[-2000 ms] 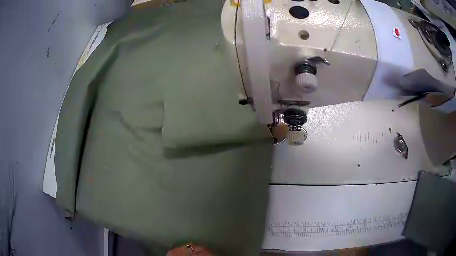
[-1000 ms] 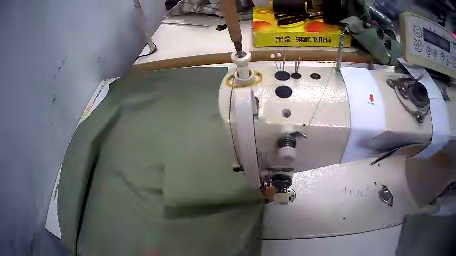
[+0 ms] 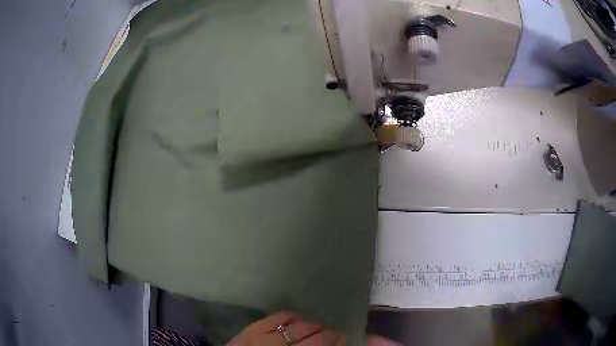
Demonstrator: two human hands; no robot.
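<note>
The large green garment panel (image 3: 290, 223) covers the table left of the needle, with a fold across its middle. Its right side reaches the presser foot area (image 3: 382, 128) under the machine head. My left hand (image 3: 287, 331), with a ring, is at the bottom edge of the picture, its fingers closed on the panel's front edge. Only a sliver of my right hand (image 3: 383, 341) shows, beside the panel's front right corner; what its fingers do is hidden.
The cream sewing machine head (image 3: 473, 47) stands at the upper right, with a tension knob (image 3: 423, 46). A printed scale (image 3: 466, 274) runs along the white table front. A small green piece (image 3: 589, 260) lies at the right. A pale wall (image 3: 34, 169) is at the left.
The view tilted up to the yellow box, then back down. My left hand shows larger at the panel's front edge than two seconds ago, and a sliver of my right hand now shows.
</note>
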